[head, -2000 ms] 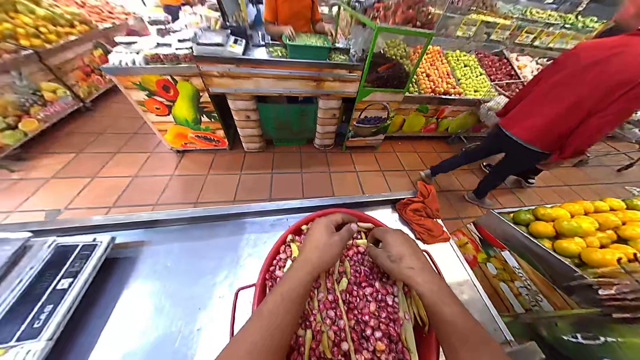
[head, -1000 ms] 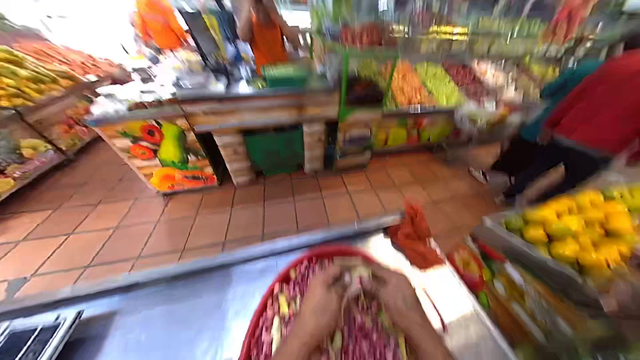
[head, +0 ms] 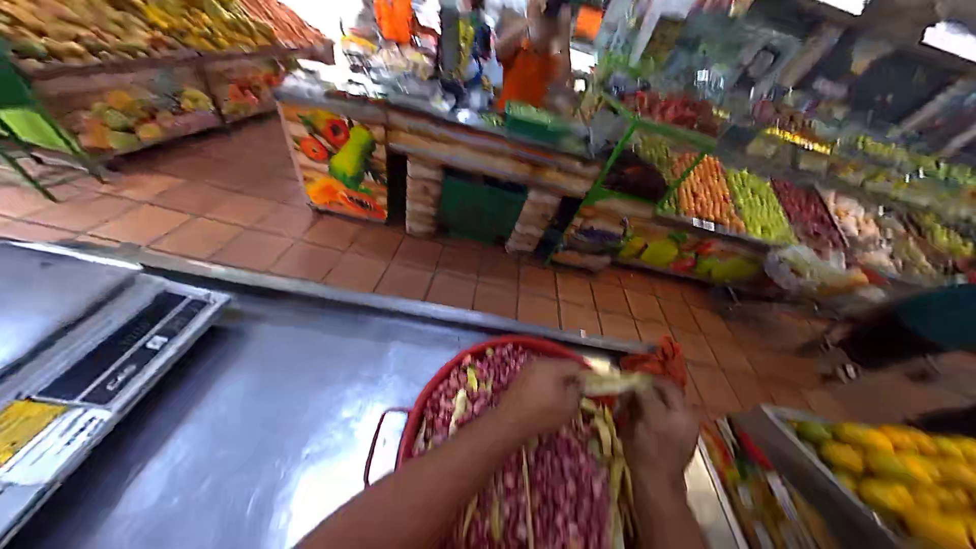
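Note:
A red tub [head: 415, 427] stands on the metal counter, filled with red-and-white shelled beans [head: 560, 476]. Several pale yellow pods lie on the beans, many of them along the right side. Over the tub's far part, my left hand [head: 545, 393] and my right hand [head: 659, 419] hold a pale bean pod [head: 616, 383] between them, one at each end. The fingertips are blurred, and whether the pod is split cannot be told. My forearms cover part of the beans.
A scale [head: 126, 358] sits on the metal counter [head: 267, 396] at left. An orange-red cloth [head: 662, 362] lies beyond the tub. A crate of yellow fruit [head: 884, 465] stands at right. Across the tiled floor, a person in orange [head: 528, 72] is behind a stall.
The view has swung, bringing more of the counter and scale in at left. My hands have moved apart, with a pod now visible between them. The person in red has gone from view.

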